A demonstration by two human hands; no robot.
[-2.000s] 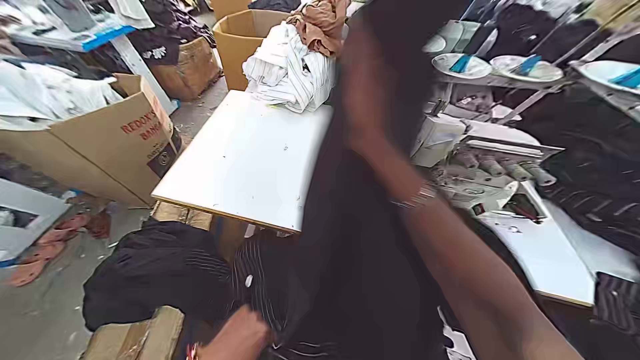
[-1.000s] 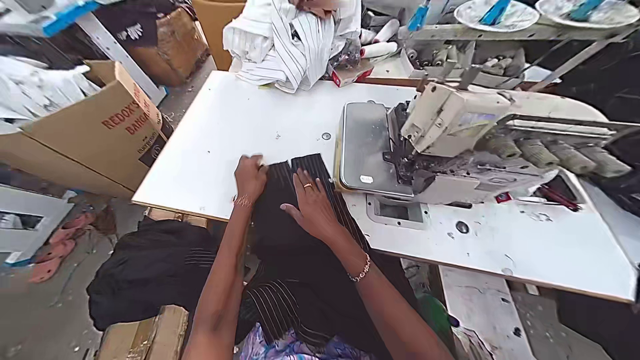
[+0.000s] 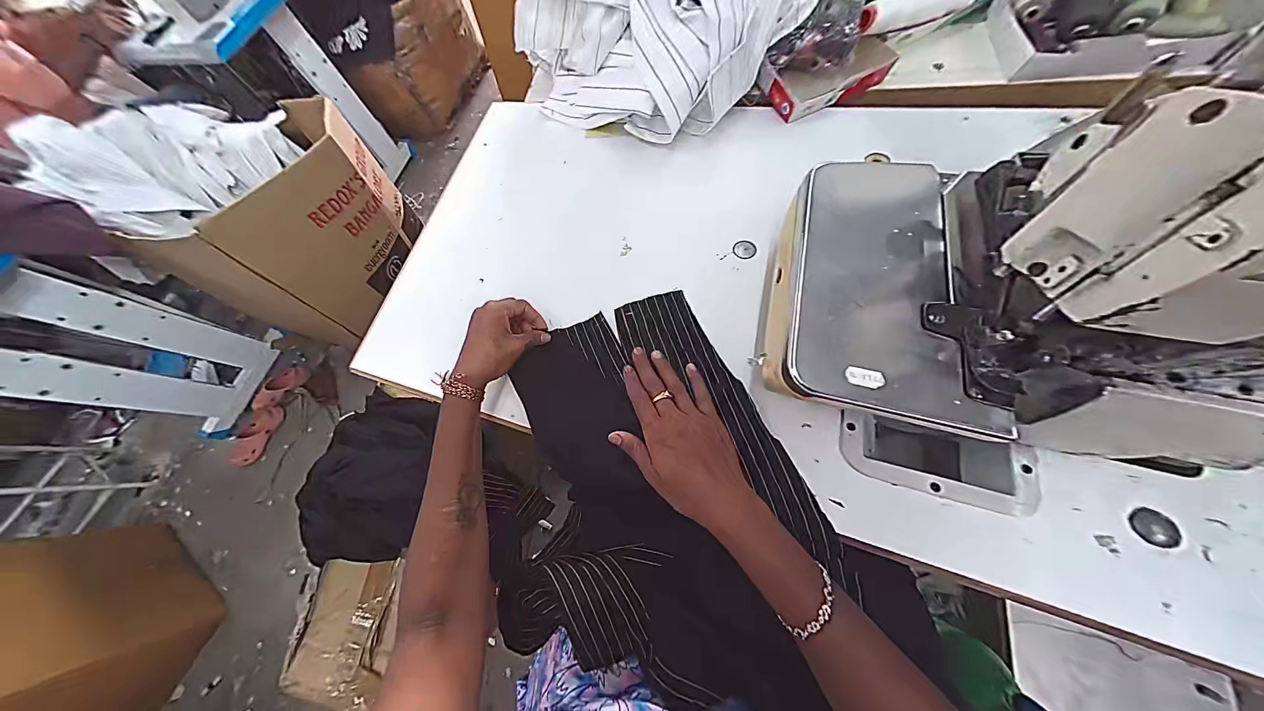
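Note:
A black garment piece with pale pinstripes [image 3: 583,425] lies over the front edge of the white table and hangs down toward my lap. My left hand [image 3: 499,341] pinches its upper left corner between thumb and fingers. Flat on the cloth, fingers spread, rests my right hand [image 3: 681,430], just below a slit between two striped ends. To the right of the cloth stands an industrial sewing machine [image 3: 1116,247] with a metal cover plate [image 3: 869,286].
White striped cloth [image 3: 652,59] is heaped at the table's back edge beside a red and white box [image 3: 829,79]. A cardboard box [image 3: 286,237] of white cloth stands at left. Black cloth [image 3: 365,484] and a cardboard piece [image 3: 341,632] lie below the table's left end.
The black cloth, held up in front of the view two seconds ago, now lies on the table. Since one second ago both hands have stayed on it. The view has come closer to the table.

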